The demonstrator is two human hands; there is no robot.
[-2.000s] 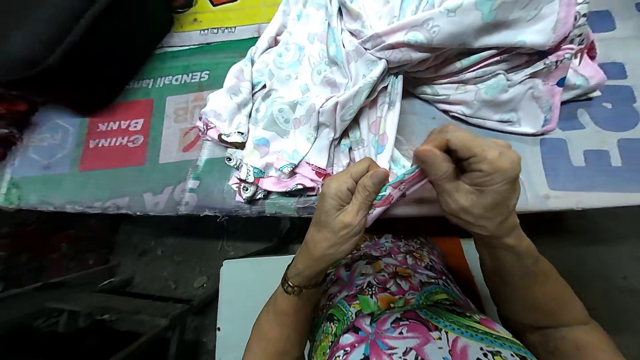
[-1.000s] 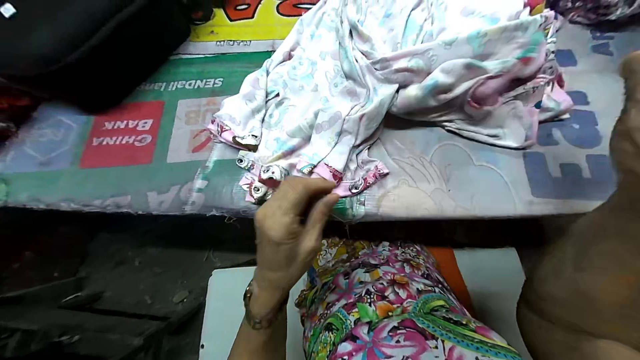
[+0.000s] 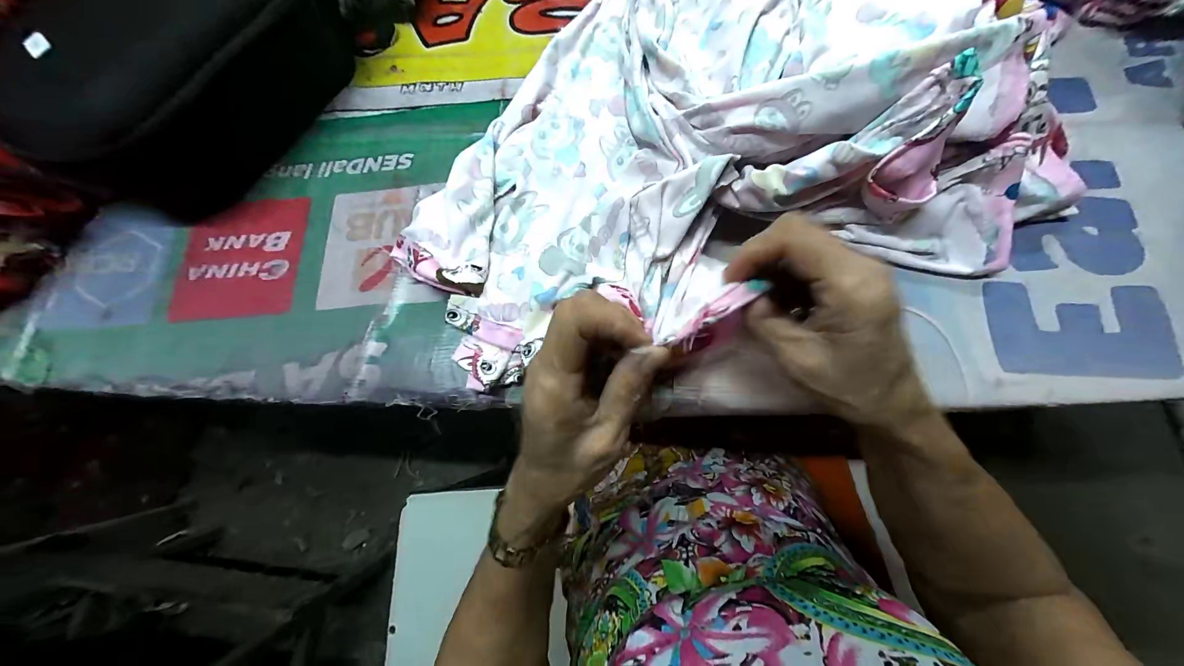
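Observation:
White printed fabric pieces [image 3: 573,166] with pink trimmed edges lie in a loose pile on the banner-covered table. At the table's front edge my left hand [image 3: 587,393] pinches the pink edge of one piece between thumb and fingers. My right hand [image 3: 819,319], a little blurred, grips the same pink edging [image 3: 712,310] farther right, so a short stretch of it spans the two hands. Left of my left hand, other pink-edged ends [image 3: 490,351] hang at the table edge. My fingers hide part of the held edge.
A black padded bag or case [image 3: 185,102] stands at the upper left, beside dark red material [image 3: 32,222]. The table is covered with a printed banner [image 3: 1078,324]. Below are my floral-clothed lap [image 3: 721,573] and a white board or seat [image 3: 439,555].
My right hand was off to the far right one second ago; it is back at the cloth beside my left hand, holding the pink edge.

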